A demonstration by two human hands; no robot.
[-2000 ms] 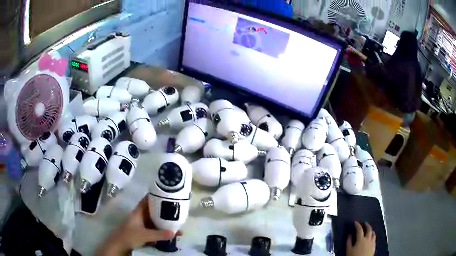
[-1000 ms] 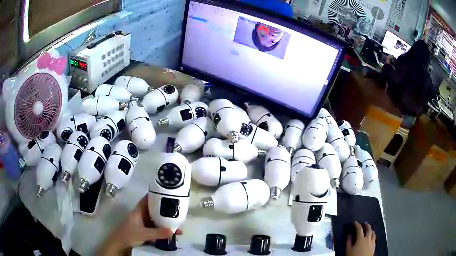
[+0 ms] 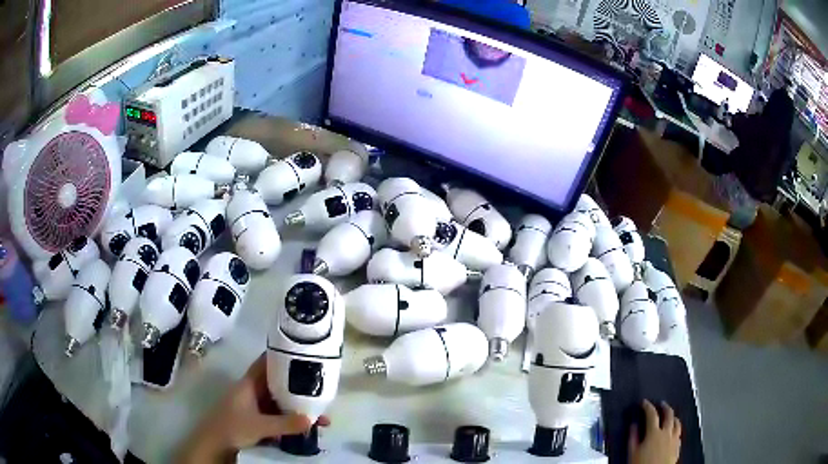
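Observation:
My left hand (image 3: 250,419) is closed around the lower body of an upright bulb camera (image 3: 307,349), whose screw end is at the leftmost black holder (image 3: 300,441) of the white test socket strip (image 3: 418,456). Its round lens faces me. Another bulb camera (image 3: 560,367) stands upright in the rightmost holder (image 3: 548,440), its lens out of sight. Two holders between them are empty. My right hand (image 3: 657,437) rests, fingers forward, over a dark mouse that barely shows against the black pad (image 3: 643,385). The monitor (image 3: 472,136) shows a small camera picture.
Many bulb cameras (image 3: 436,353) lie across the desk between the strip and the monitor. A pink-white fan (image 3: 68,192) and a pale power supply (image 3: 182,109) stand at left. Brown cartons (image 3: 772,290) and a person (image 3: 764,131) are at right.
The right bulb camera's head has turned, taking its lens out of sight. The small picture on the monitor has changed. Both hands have stayed in place.

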